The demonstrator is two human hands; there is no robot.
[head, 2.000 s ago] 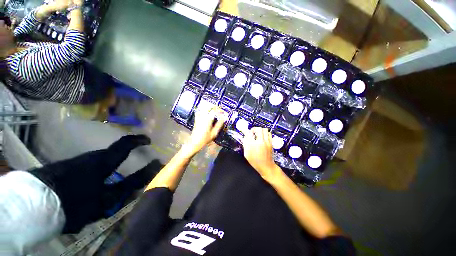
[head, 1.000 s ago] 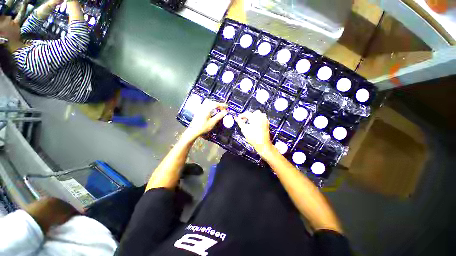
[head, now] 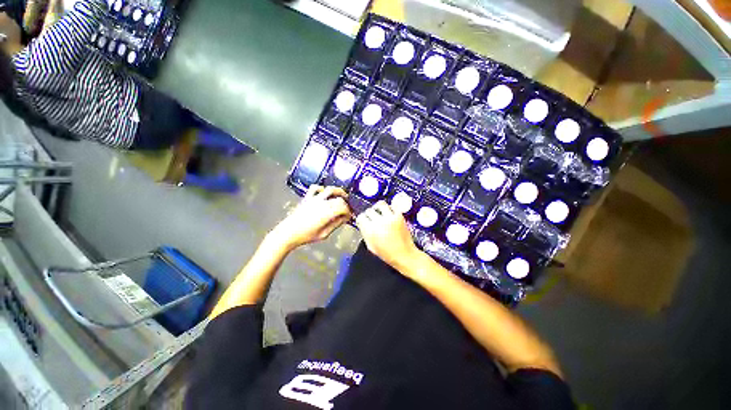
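A black glossy tray (head: 445, 112) lies in front of me with three rows of dark units, most with a white disc (head: 429, 147) at one end. Clear crinkled film (head: 549, 152) covers units toward its right side. The near row's leftmost pocket shows a pale, glaring rectangular surface (head: 313, 160). My left hand (head: 314, 216) is at the tray's near edge, left part, fingers bent. My right hand (head: 385, 227) is close beside it, fingers curled over the same edge. Whether anything is between the fingertips cannot be made out.
A dark green surface (head: 244, 72) lies left of the tray. A person in striped sleeves (head: 76, 84) is near another disc tray (head: 132, 30) at upper left. A brown carton (head: 633, 236) is at right. A blue item on a metal frame (head: 180, 287) is at lower left.
Both hands have moved from over the near row back to the tray's near edge, uncovering white discs there. The person in white at lower left has left the view.
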